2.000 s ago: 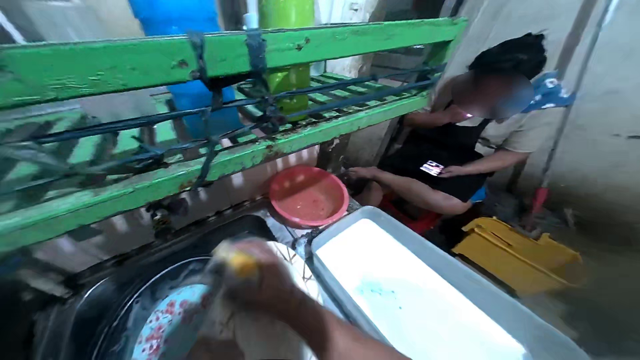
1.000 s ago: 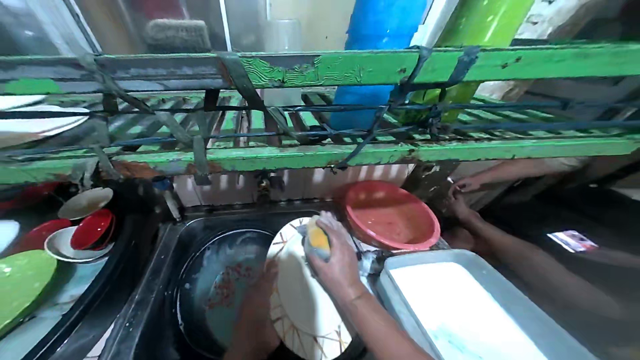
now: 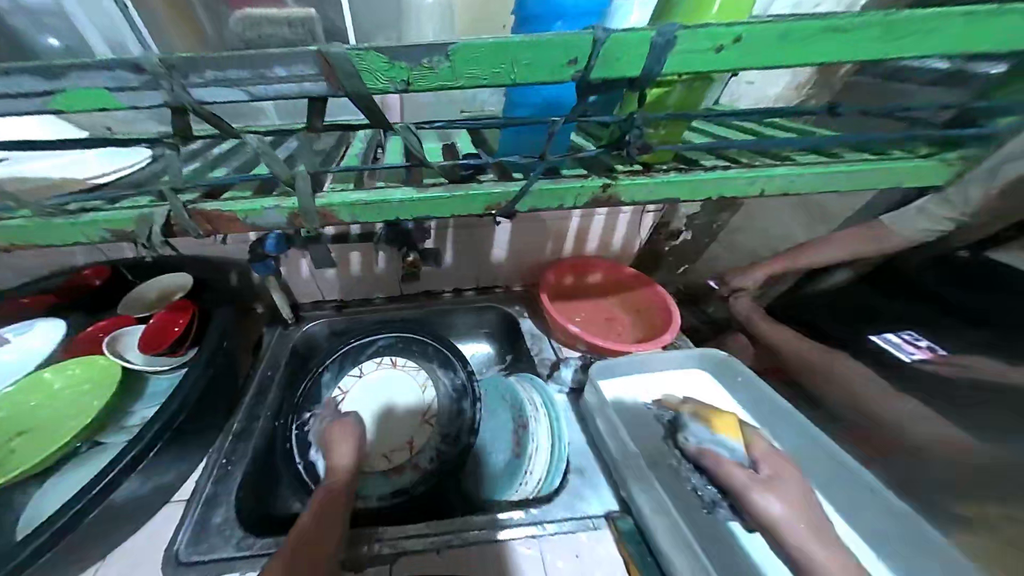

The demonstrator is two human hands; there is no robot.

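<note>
My left hand [image 3: 340, 440] is at the left edge of a white plate with a brown line pattern [image 3: 392, 412], its thumb over the rim; its other fingers are partly hidden. The plate lies in a round black basin [image 3: 464, 384] inside the dark sink [image 3: 260, 480]. In my right hand [image 3: 744, 472] is a yellow sponge [image 3: 724, 422] with greyish scouring material, held over the grey rectangular tub [image 3: 640, 480] of whitish liquid. Several plates [image 3: 524, 436] stand on edge in the sink, right of the basin.
A red plastic basin [image 3: 608, 308] stands behind the tub. Left is a large black tub [image 3: 216, 352] with bowls and a green plate [image 3: 60, 412]. A green slatted rack [image 3: 480, 200] crosses above the sink, near a tap [image 3: 410, 260]. A seated person's arms [image 3: 832, 240] are at right.
The patterned plate, held up under the sponge a second ago, is now down in the black basin. My right hand has moved right, to the grey tub, with the sponge.
</note>
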